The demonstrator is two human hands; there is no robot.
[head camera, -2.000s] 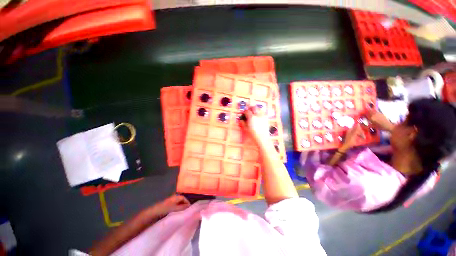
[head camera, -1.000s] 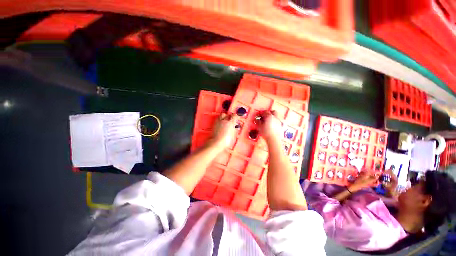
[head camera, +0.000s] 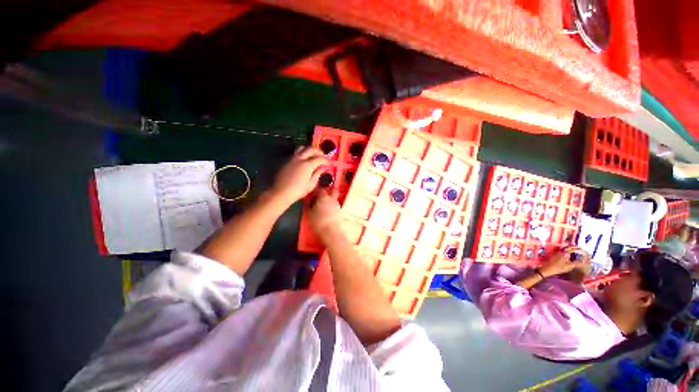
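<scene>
An orange-red compartment tray point(head camera: 310, 237) lies at the left, with dark round parts point(head camera: 328, 147) in its upper pockets. My left hand point(head camera: 299, 174) is over its left edge, fingers at a dark part. My right hand point(head camera: 326, 212) is just below, at the same pockets; whether either hand grips a part is unclear. A larger compartment tray point(head camera: 383, 237) lies tilted to the right, overlapping the left tray, with several scattered round parts point(head camera: 398, 195) and many empty pockets. Another tray point(head camera: 462, 130) shows beneath its far end.
White papers point(head camera: 165, 207) and a thin yellow ring point(head camera: 231, 183) lie left. Large orange-red trays point(head camera: 475, 46) hang over the top foreground. At right, a person in pink point(head camera: 540, 314) works at a tray point(head camera: 484, 249) of silvery parts. Another tray point(head camera: 617, 149) is behind.
Both hands have moved left from the larger tray to the left tray. More of the left tray's parts now show. The overhead trays reach farther across the view.
</scene>
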